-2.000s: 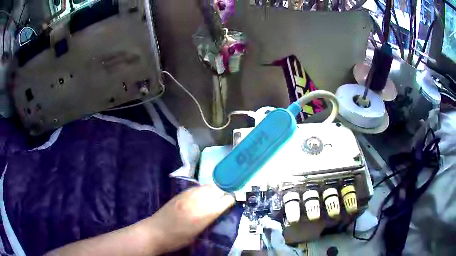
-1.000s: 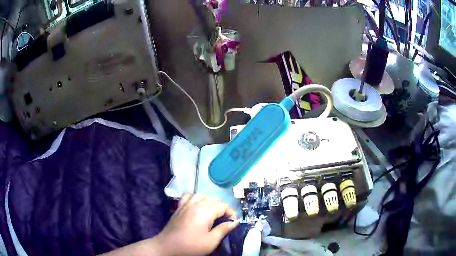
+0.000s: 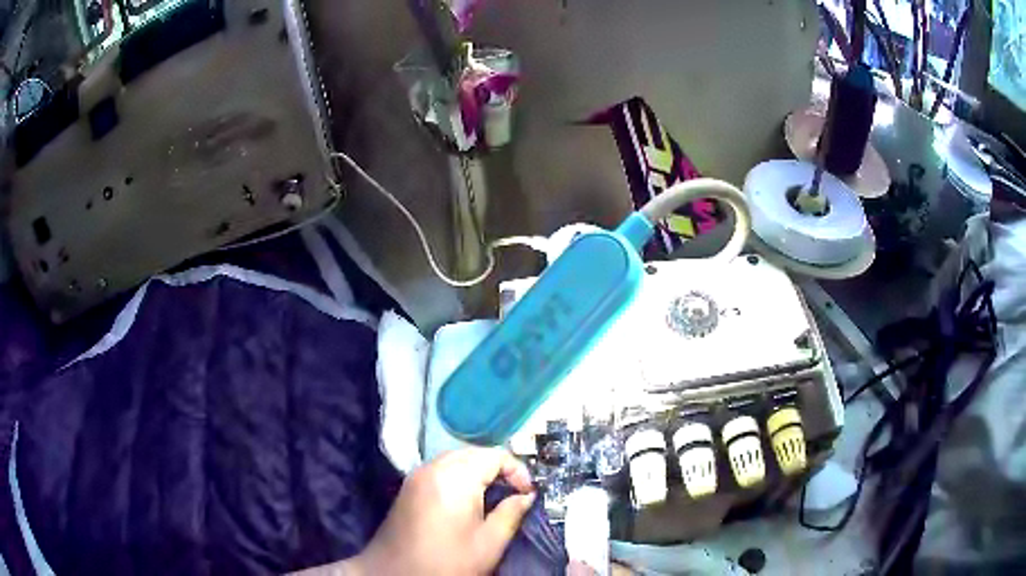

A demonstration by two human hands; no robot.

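Observation:
The dark purple quilted garment panel (image 3: 225,416) lies to the left, with white wadding (image 3: 402,388) along its edges. My left hand (image 3: 450,512) pinches purple fabric between thumb and fingers, just left of the presser foot and needle area (image 3: 557,461). A bunched purple part (image 3: 532,549) runs down under the hand to the bottom edge. A white strip (image 3: 587,527) hangs at the front of the overlock machine (image 3: 731,338). My right hand does not clearly show; the bottom edge cuts off the area below the strip.
A blue lamp head (image 3: 540,338) hangs low over the machine, close above my left hand. Four tension dials (image 3: 720,456) face front. A white thread spool (image 3: 804,214) and dark cone stand behind right. Black cables (image 3: 923,394) lie at right; a tipped-back beige machine head (image 3: 169,169) stands behind left.
My left hand has changed from a flatter reach to a pinch beside the presser foot. The purple fabric has shifted, with more white wadding showing by the machine. The view has moved slightly.

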